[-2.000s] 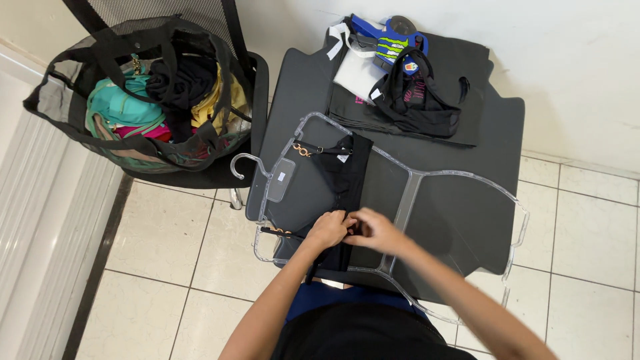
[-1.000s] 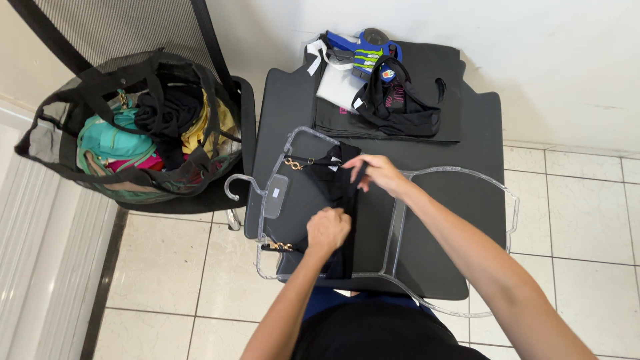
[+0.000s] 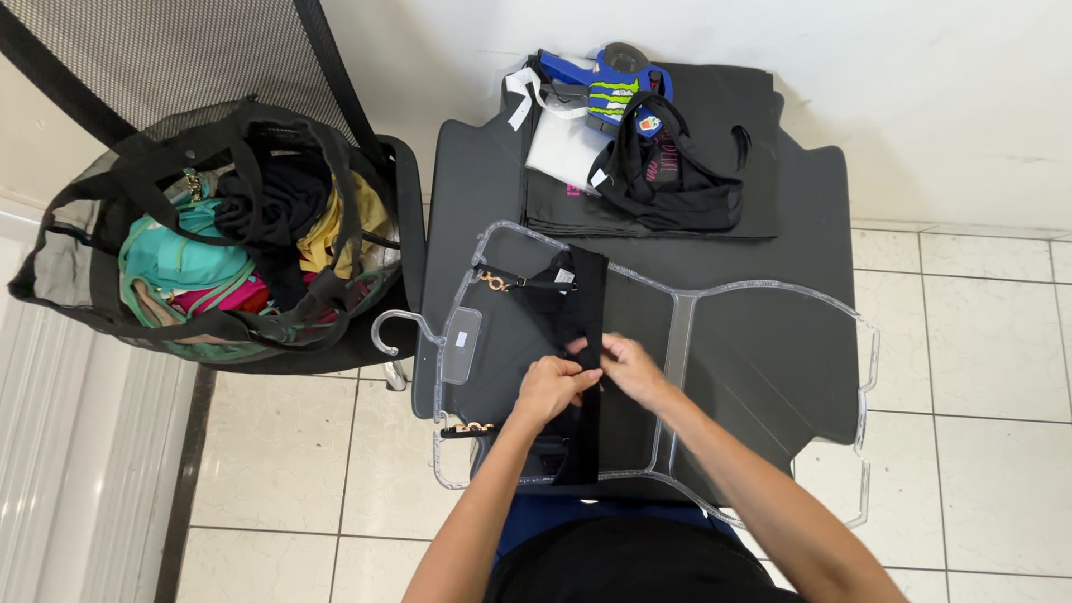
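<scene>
A clear plastic body-shaped hanger (image 3: 680, 335) lies sideways on a dark grey tabletop (image 3: 770, 352), its hook pointing left. A black bikini top (image 3: 590, 293) with gold chain links on its straps is stretched across the hanger, the straps running to the shoulder ends. My left hand (image 3: 554, 389) pinches the black fabric at its middle. My right hand (image 3: 628, 364) is just to the right, its fingertips at the same band and partly behind it. Both hands meet at the fabric's centre.
At the table's far side, a blue price labeling gun (image 3: 620, 88), a clear plastic packet (image 3: 559, 151) and another black garment (image 3: 712, 201) lie on stacked black bags (image 3: 737, 100). A mesh tote (image 3: 84, 293) of colourful garments stands on a chair at left.
My right hand has come down from the upper part of the black top to its middle, beside my left hand. Two seconds ago both hands were together lower on the fabric.
</scene>
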